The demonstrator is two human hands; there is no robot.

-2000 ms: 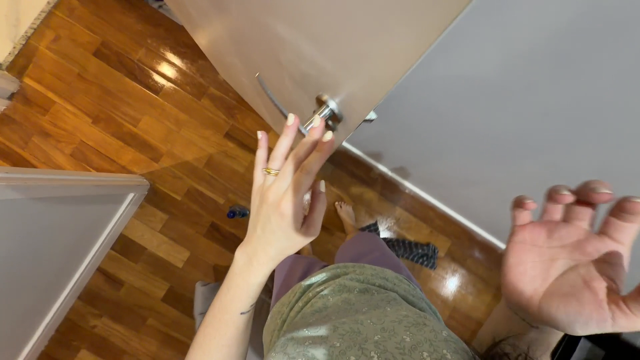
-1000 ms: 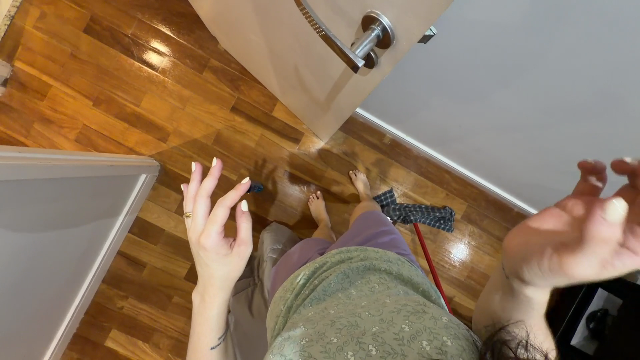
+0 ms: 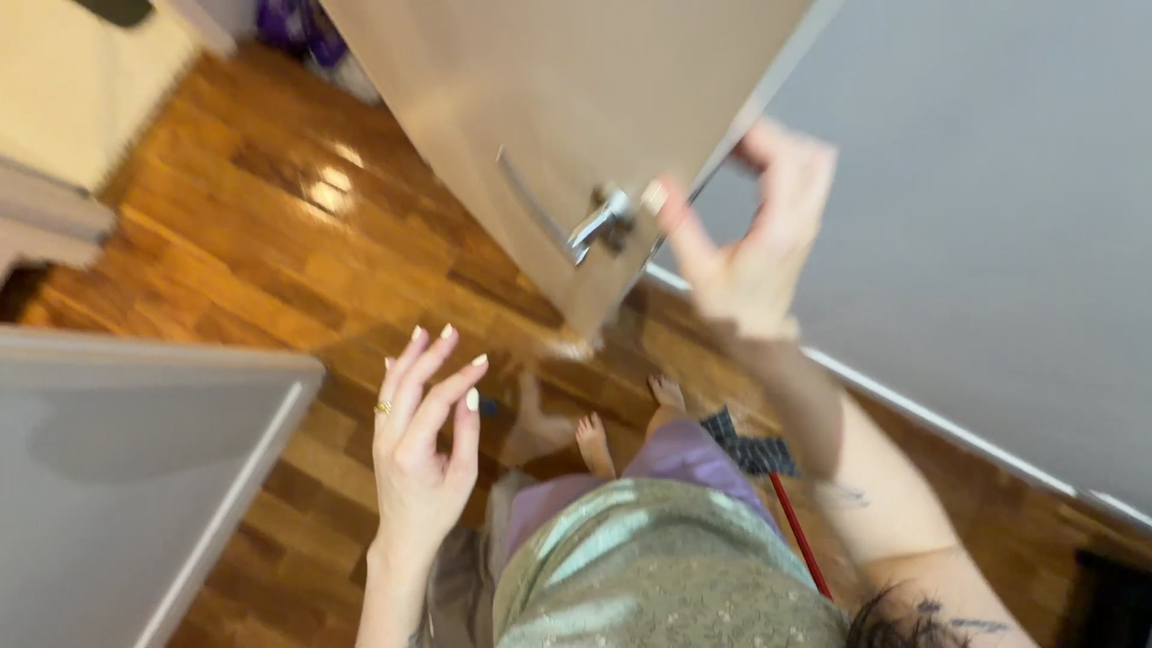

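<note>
A beige door [image 3: 576,99] with a metal lever handle [image 3: 594,225] stands ajar ahead of me. My right hand [image 3: 756,234], somewhat blurred, is at the door's free edge, thumb on the handle side and fingers around the far side; whether it presses on the edge I cannot tell. The lever lies just left of my right thumb, apart from it. My left hand [image 3: 427,441], with a gold-coloured ring, hangs over the floor below and left of the door, its fingers apart and holding nothing.
A grey wall with a white baseboard [image 3: 936,423] runs along the right. A dark checked cloth [image 3: 751,445] lies on the wooden floor [image 3: 270,234] beside a red pole [image 3: 801,540]. At lower left stands a grey panel with a pale frame [image 3: 225,513]. Purple items [image 3: 301,27] sit at the top left.
My right hand has moved from the right side to the door's edge. My left hand, near the lever two seconds ago, is lower and away from it.
</note>
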